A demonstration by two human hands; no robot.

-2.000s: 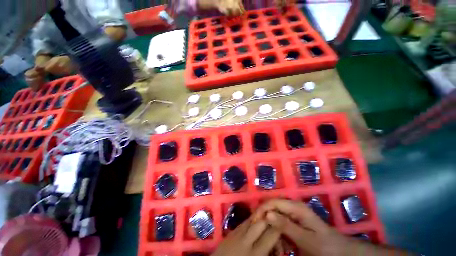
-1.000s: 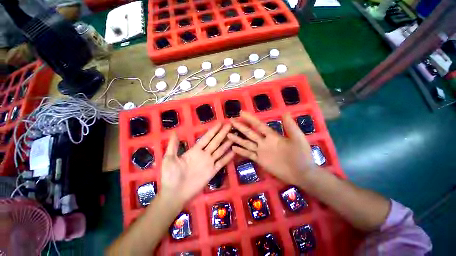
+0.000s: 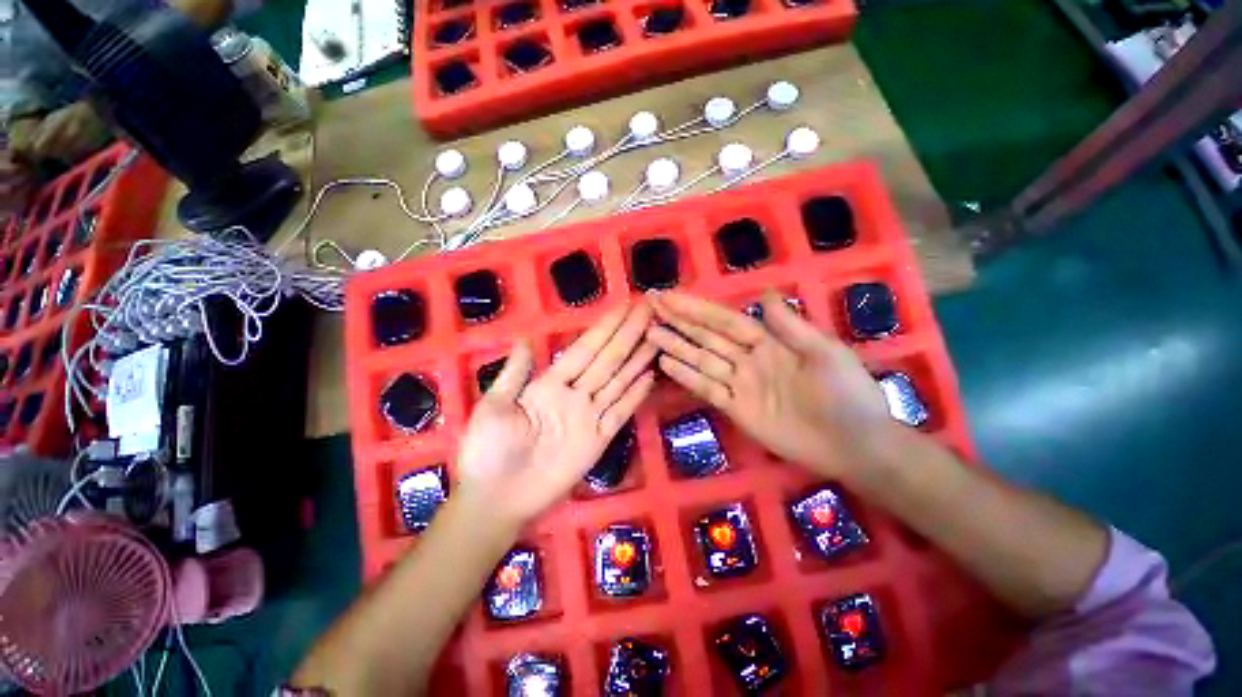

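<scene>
A large red foam tray (image 3: 371, 357) lies in front of me, with rows of square pockets holding smartwatch bodies. My left hand (image 3: 556, 422) and my right hand (image 3: 779, 381) are bare, palms up and fingers spread, above the tray's middle. Their fingertips meet or nearly meet. Both are empty. They hide some pockets of the second and third rows. The far-row watches, such as one smartwatch body (image 3: 828, 222), are dark. Several near ones, such as a lit smartwatch body (image 3: 623, 557), show an orange-red spot. Some watches have glare.
White charging pucks (image 3: 662, 173) on thin cables lie on the brown board (image 3: 892, 136) beyond the tray. A second red tray (image 3: 613, 78) stands behind. Left are tangled cables (image 3: 177, 293), a black desk fan (image 3: 170, 95), a pink mini fan (image 3: 82, 599) and another red tray (image 3: 116, 218).
At first my hands were together low over the tray; they opened, palms up, and moved farther over it. Since one second ago they are almost unchanged, while the view has shifted slightly.
</scene>
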